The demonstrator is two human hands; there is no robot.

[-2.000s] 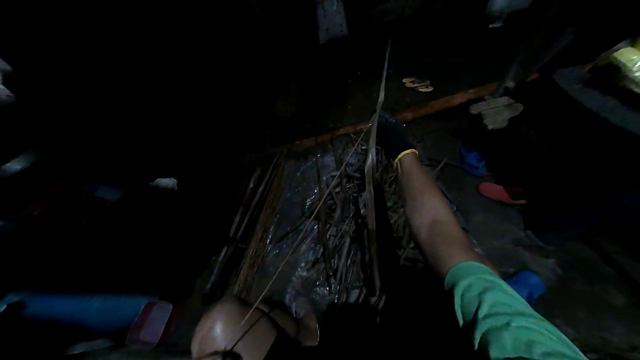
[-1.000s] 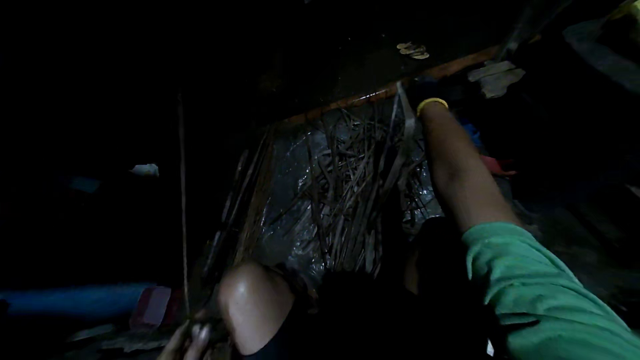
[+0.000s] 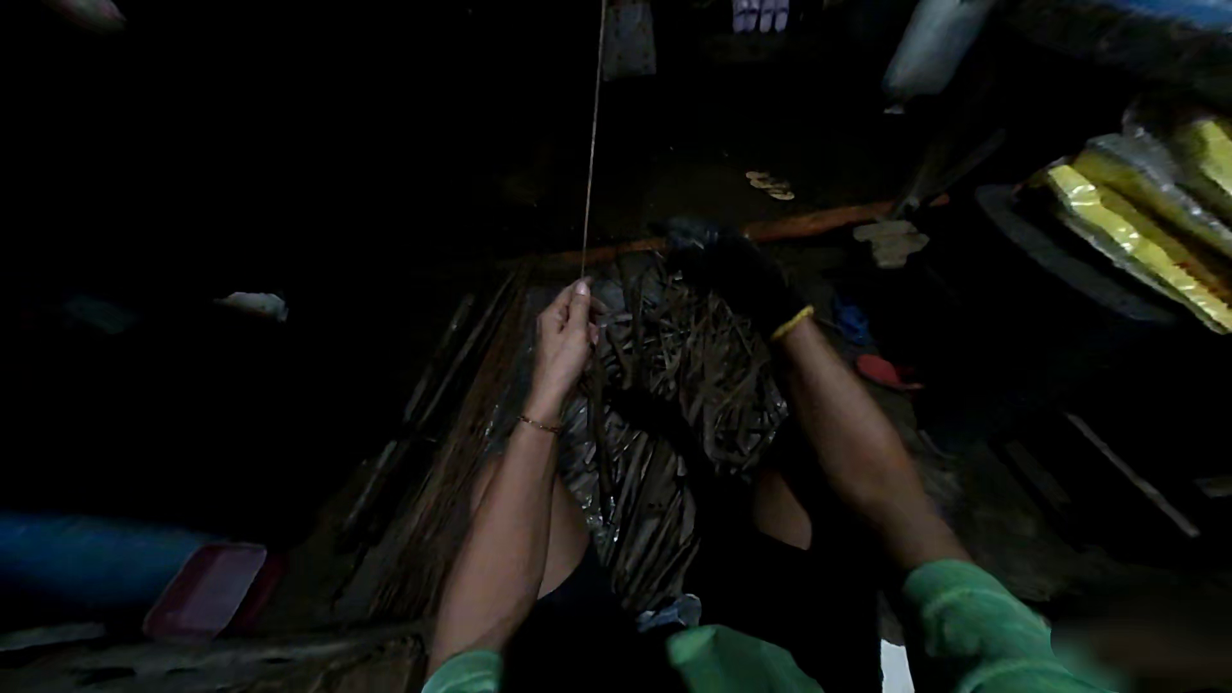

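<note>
My bare left hand (image 3: 566, 332), with a thin bracelet at the wrist, pinches the lower end of a long thin strand (image 3: 591, 154) that rises upward out of view. To its right, my right hand (image 3: 717, 260) wears a dark glove with a yellow cuff and reaches over the far end of the pile; its fingers are too dark to tell if they hold anything. Below and between my arms lies a heap of long, thin brown strips (image 3: 674, 404), on what looks like a shiny plastic sheet.
A reddish-brown beam (image 3: 818, 223) runs beyond the pile. Long sticks (image 3: 438, 385) lie at its left. Pale slippers (image 3: 770, 185) and a red slipper (image 3: 887, 372) are on the floor. Yellow packaging (image 3: 1136, 231) is at right; a pink-rimmed container (image 3: 205, 589) stands at lower left.
My left hand has moved from low at the left, near my knee, up to the far part of the pile, still with a thin strand. The view has shifted.
</note>
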